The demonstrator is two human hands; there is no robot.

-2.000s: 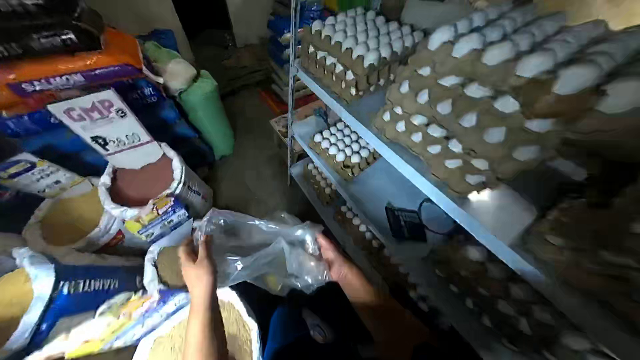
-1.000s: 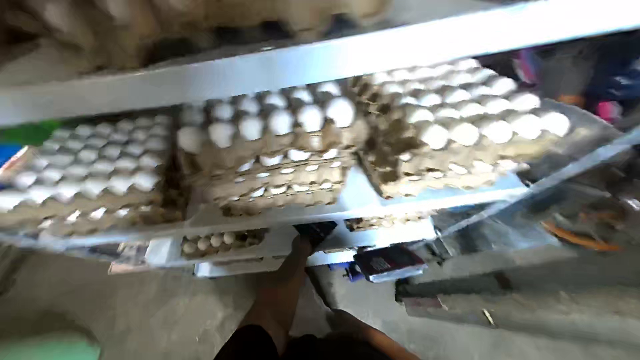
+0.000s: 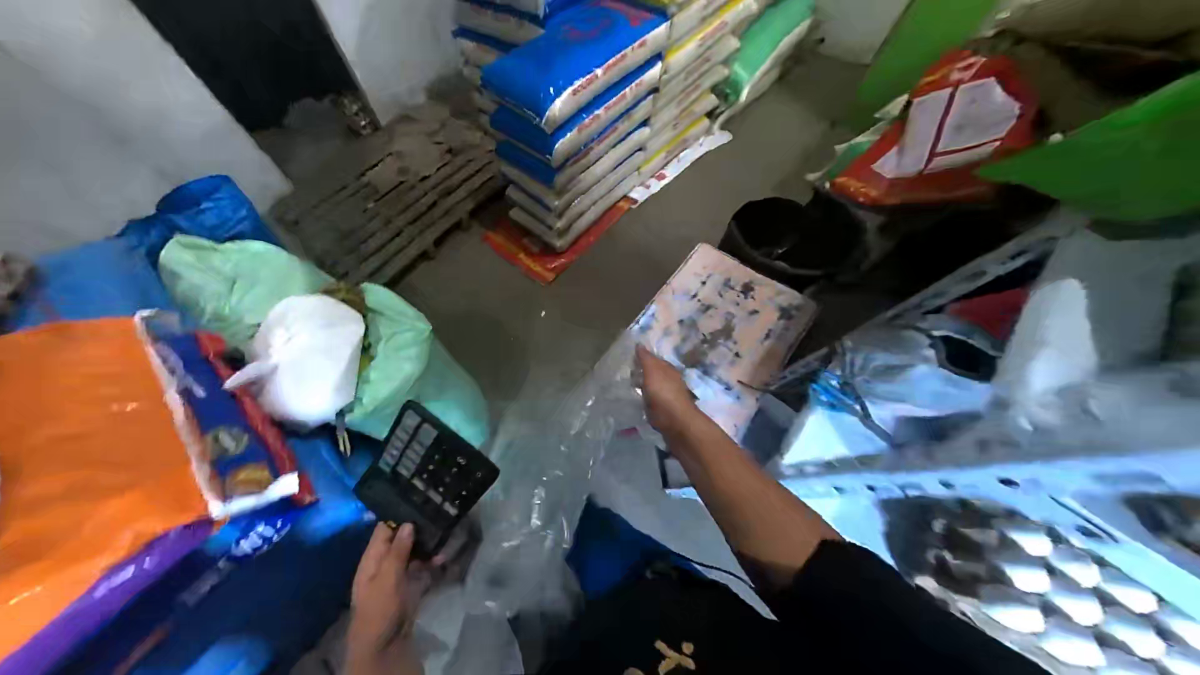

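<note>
My left hand grips the lower end of a black calculator, its keys facing up, at the lower left. Clear plastic sheeting or a bag stretches between my two forearms, and its upper edge is at my right hand, whose fingers are closed on it. Just beyond the right hand lies a box or book with a mottled pink and grey cover; whether the fingers touch it cannot be told.
Stacked blue and white sacks stand ahead beside a wooden pallet. Green sacks and an orange sack are at left. A black bucket stands beyond the mottled cover. A metal shelf with eggs is at right.
The view has swung from the egg shelves toward the sacks. A calculator is now in my left hand; two seconds ago both hands held the clear plastic.
</note>
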